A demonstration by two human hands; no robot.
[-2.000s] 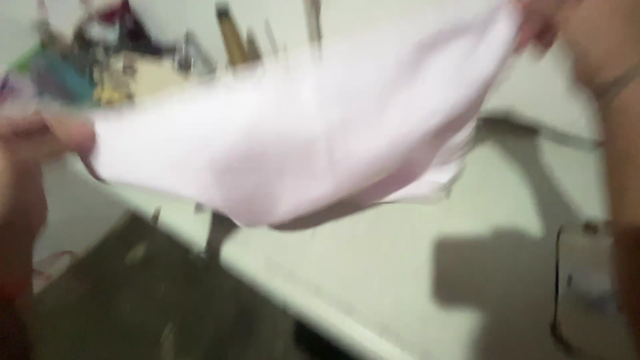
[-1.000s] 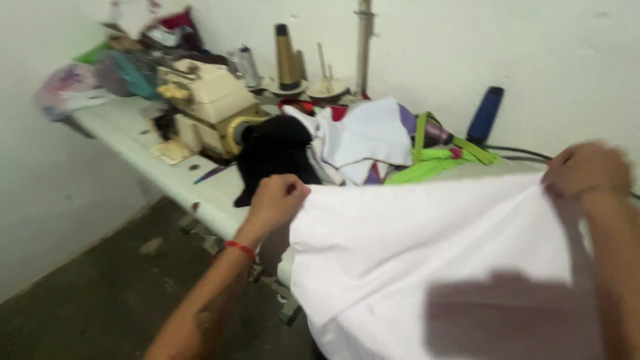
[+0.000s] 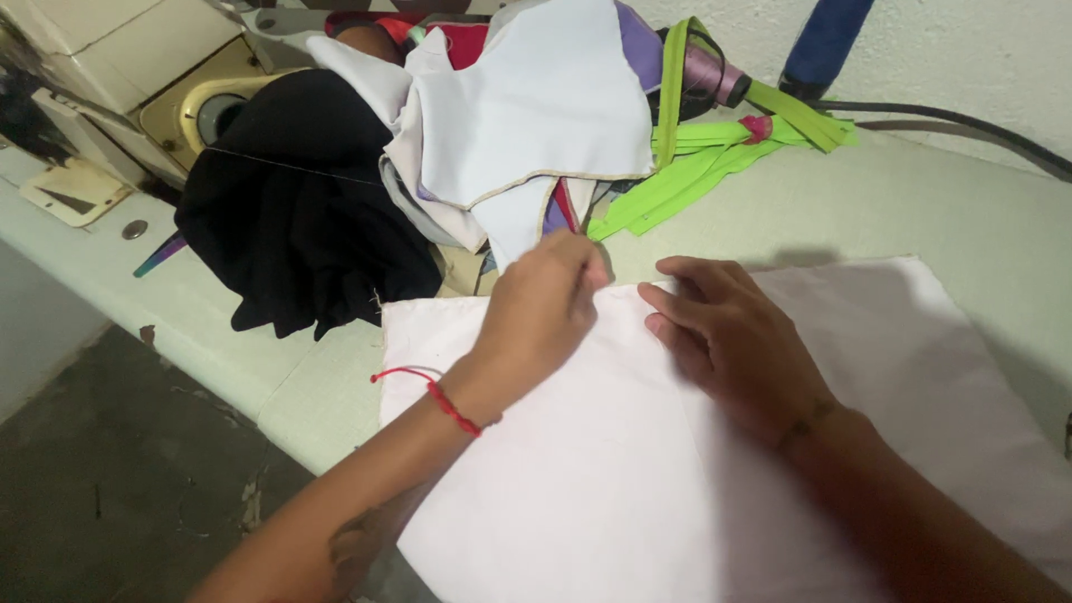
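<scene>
A pale pink cloth (image 3: 603, 469) lies spread over the table, its near part running out of the bottom of the view. My left hand (image 3: 544, 293), with a red string bracelet at the wrist, rests at the cloth's far edge with fingers curled; whether it pinches the fabric cannot be told. Close on its right, my right hand (image 3: 712, 327) lies on the same edge with its fingers spread and slightly bent. Just beyond my left hand are white cut fabric pieces (image 3: 536, 109) with stitched edges, and a bunched black cloth (image 3: 293, 201) sits to the left.
A cream sewing machine (image 3: 126, 75) stands at the upper left. Bright green fabric strips (image 3: 703, 167), a pink thread cone (image 3: 712, 75) and a dark blue object (image 3: 825, 42) with a black cable lie toward the wall. The pale table's edge (image 3: 276, 427) runs diagonally above the dark floor.
The pink cloth, held up between both hands earlier, now lies on the table. My hands have come close together at its far edge, the right one with fingers spread. The view has moved nearer.
</scene>
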